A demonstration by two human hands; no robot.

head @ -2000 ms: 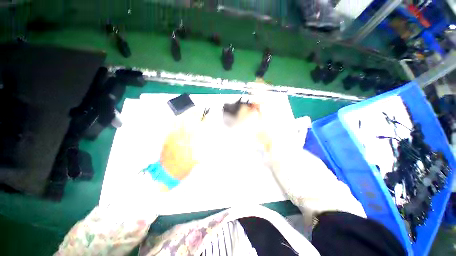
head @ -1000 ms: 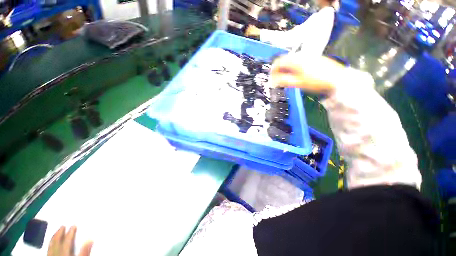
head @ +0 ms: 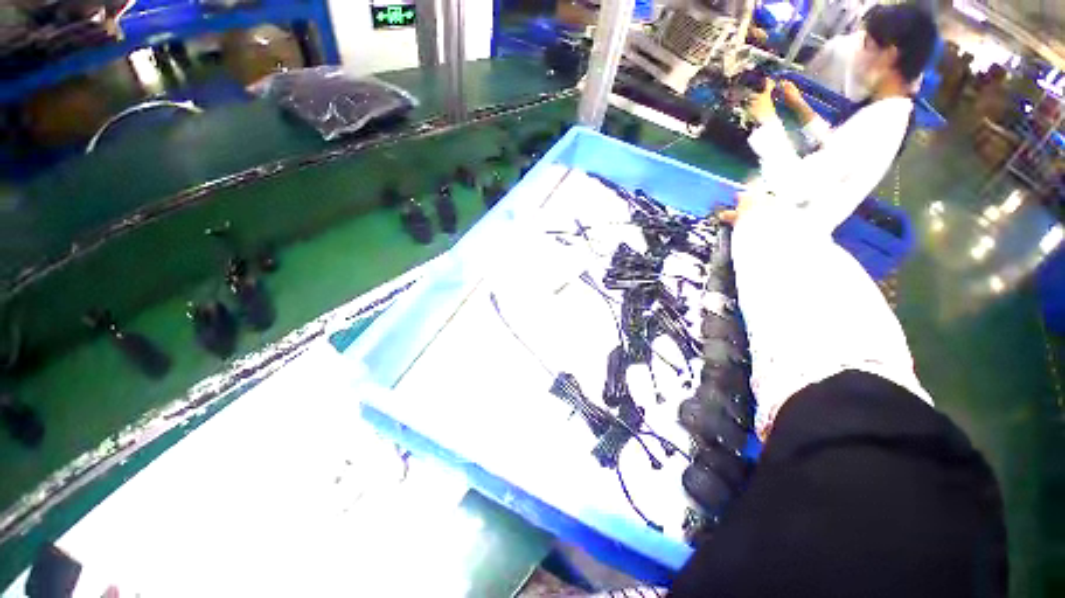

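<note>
A large light-blue bin (head: pixel 514 495) stands in front of me. It holds black units (head: pixel 715 415) in a row along its right side, with folded black cables (head: pixel 584 403) on a white liner (head: pixel 491 374). My right arm reaches along the bin's right side. My right hand (head: pixel 730 215) is small and partly hidden at the far right rim; its grip cannot be told. A black housing part (head: pixel 53 572) lies on the bright white sheet (head: pixel 257 467) at lower left. Only a blurred bit of my left hand (head: pixel 111 592) shows at the bottom edge.
A green conveyor (head: pixel 175 275) with black units runs beyond a pale metal edge (head: pixel 234 376). A dark plastic bag (head: pixel 333 99) lies behind it. A metal post (head: pixel 604 64) rises behind the bin. Another person (head: pixel 847 146) in white works beyond the bin at upper right.
The view has swung right from the sheet to the bin. My right hand has moved from over the sheet, across the bin, to its far right side. My left hand has nearly left the picture.
</note>
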